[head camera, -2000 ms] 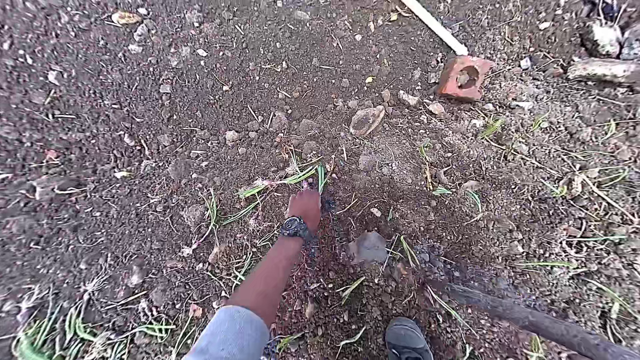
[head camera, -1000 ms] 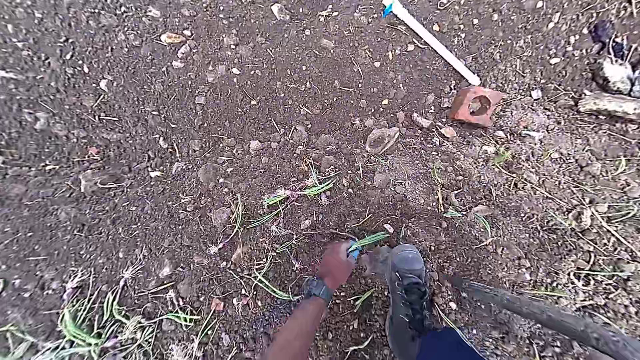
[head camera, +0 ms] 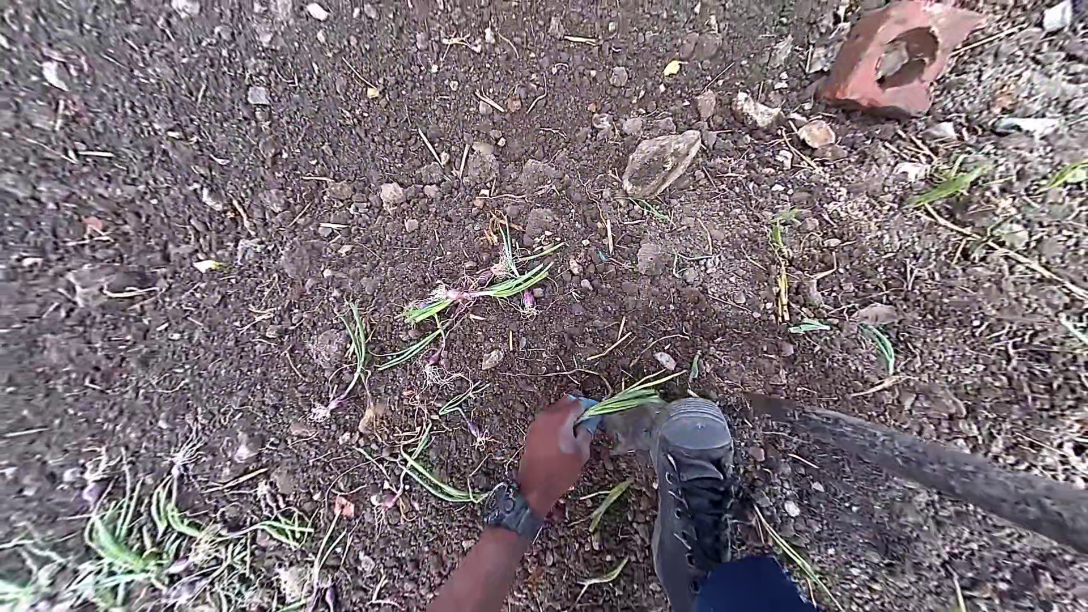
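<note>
My left hand [head camera: 557,450], with a watch on its wrist, is low in the middle, closed on a small bunch of green onion seedlings [head camera: 633,396]. Something blue shows at its fingertips, too small to name. The leaves point right, toward the tip of a dark laced shoe [head camera: 693,476]. Up and left of the hand lie loose onion seedlings with purple bulbs [head camera: 484,293], and others [head camera: 433,480] lie beside the wrist. A larger pile of seedlings [head camera: 127,544] is at the lower left. My right hand is out of view.
A dark wooden pole [head camera: 926,463] runs from the right edge to near the shoe. A flat grey piece [head camera: 631,427] sits between hand and shoe. Farther up are a stone [head camera: 661,163] and a red brick block with a round hole [head camera: 901,59]. Soil with pebbles surrounds them.
From two seconds ago, my left hand has moved right, away from the loose seedlings, and now holds a bunch. The shoe has come forward beside it.
</note>
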